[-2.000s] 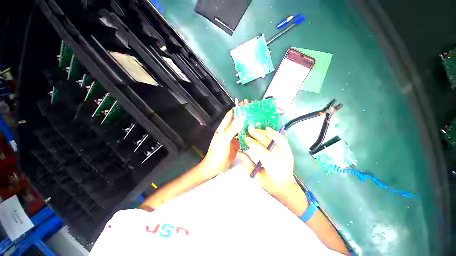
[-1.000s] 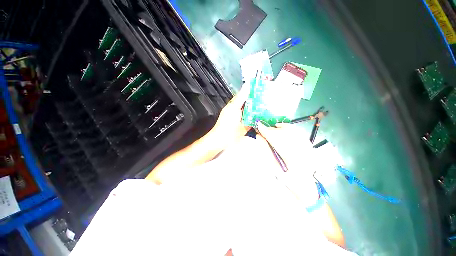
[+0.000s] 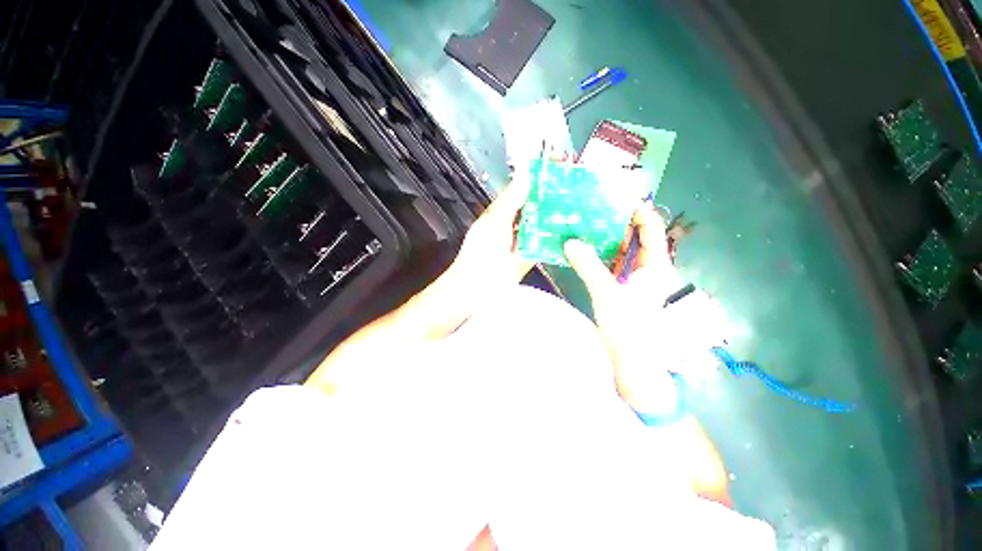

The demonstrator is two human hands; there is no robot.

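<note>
A green circuit board [image 3: 565, 210] is held up over the near edge of the bench, its dotted face towards me. My left hand [image 3: 497, 231] grips its left edge. My right hand [image 3: 625, 269] holds its lower right side, with the thumb on the face. A dark purple pen-like tool [image 3: 629, 256] shows between the right fingers. The picture is overexposed around both hands, so finger detail is partly lost. The board and right hand hide part of the smartphone [image 3: 619, 140] and most of the cutters [image 3: 678, 228].
A slotted black crate [image 3: 205, 312] with boards on edge stands at left. On the bench lie a notched black plate [image 3: 503, 45], a pen [image 3: 594, 90], a pale board [image 3: 535, 127], a green card [image 3: 662, 151] and a blue coiled cord [image 3: 781, 390]. Boards [image 3: 912, 140] lie on the conveyor at right.
The board was tilted steeply a second ago and now faces me more fully. My right hand has moved up to its right side. The view first swung towards the conveyor, then shifted slightly.
</note>
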